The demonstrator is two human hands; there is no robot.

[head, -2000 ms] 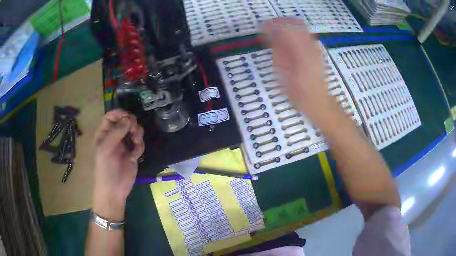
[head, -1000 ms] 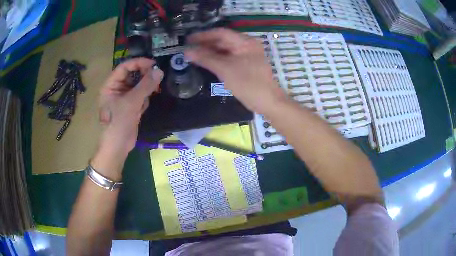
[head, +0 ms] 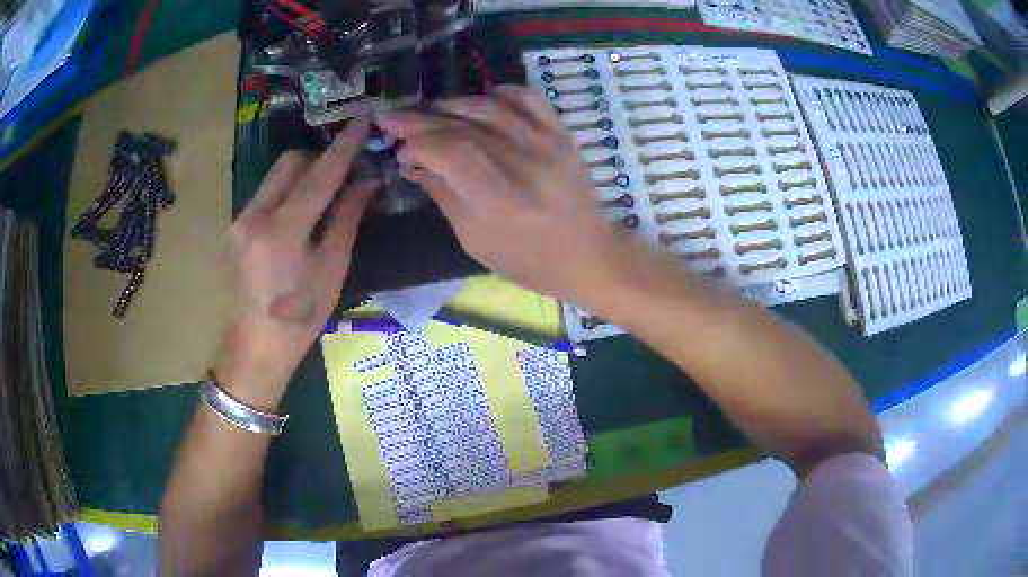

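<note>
My left hand [head: 295, 231] and my right hand [head: 496, 180] meet at the press fixture [head: 398, 197], below the machine head [head: 336, 92]. The fingertips of both hands are close together over the fixture's pale top and hide most of it. Whether either hand holds a small part cannot be seen. The white parts tray [head: 730, 284] lies right of my right hand, with dark round ends in its left column and tan slots beyond. My right forearm covers its lower left area.
Dark loose parts [head: 133, 203] lie heaped on the cardboard sheet [head: 186, 327] at left. A second parts tray [head: 853, 304] is at far right. Yellow and white paperwork [head: 445, 423] with a pen [head: 524, 337] lies in front. Stacked boards [head: 28, 372] stand at far left.
My left hand has moved right to the fixture. My right hand went from over the tray to the fixture, and its fingertips now meet those of my left. The camera view has shifted.
</note>
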